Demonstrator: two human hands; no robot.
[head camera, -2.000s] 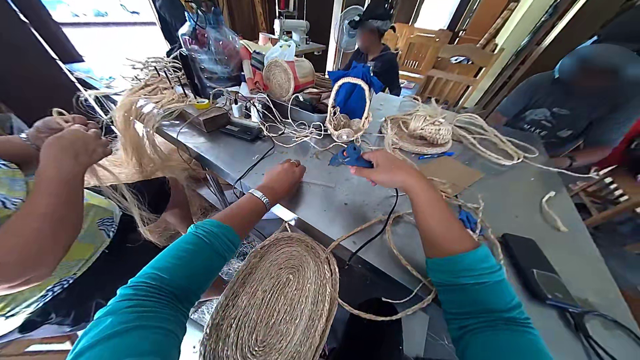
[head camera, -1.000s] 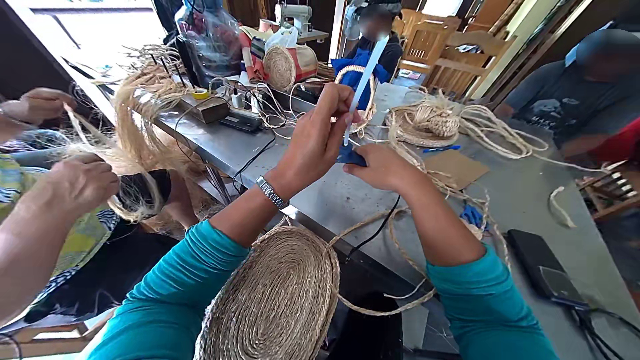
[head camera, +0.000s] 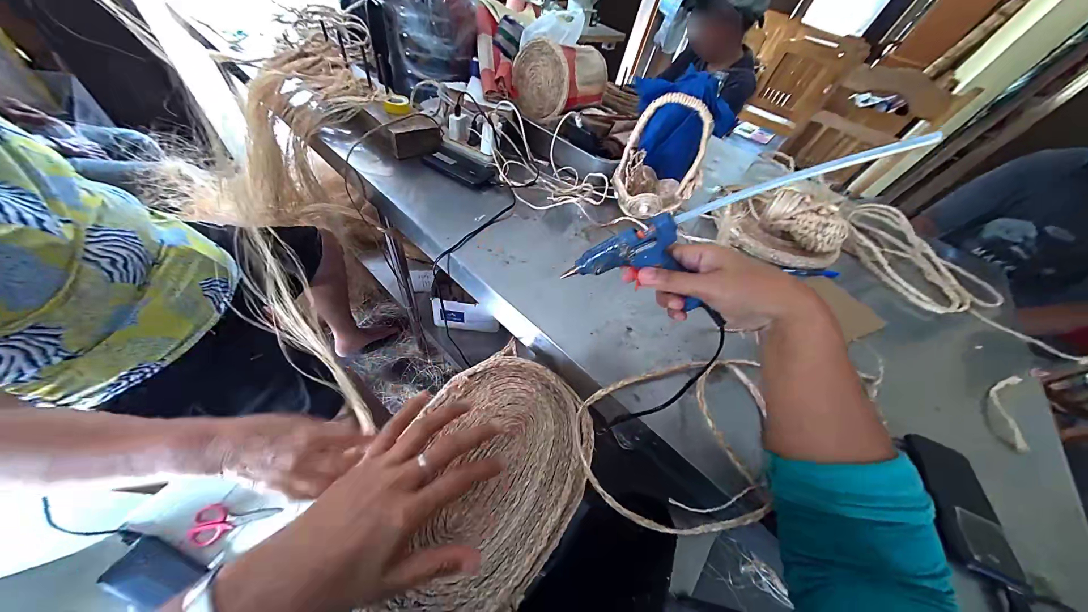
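My right hand (head camera: 722, 285) grips a blue hot glue gun (head camera: 629, 246) above the metal table, its nozzle pointing left. A long clear glue stick (head camera: 807, 174) juts from its back. My left hand (head camera: 399, 501), fingers spread, lies over an oval coiled mat of braided fiber (head camera: 518, 450) at the table's near edge; whether the palm touches it cannot be told. A loose braided cord (head camera: 646, 527) loops from the mat's right side onto the table.
A co-worker's hand (head camera: 297, 450) with pale fibers is close to my left hand. Pink-handled scissors (head camera: 211, 524) lie at lower left. A small woven basket (head camera: 625, 183), coiled rope (head camera: 909, 246), a black cable (head camera: 680, 395) and a black device (head camera: 960, 501) are on the metal table (head camera: 561, 314).
My left hand has moved from beside the glue stick down to the coiled mat. The glue gun now shows side-on in my right hand. The co-worker's hand has come nearer the mat.
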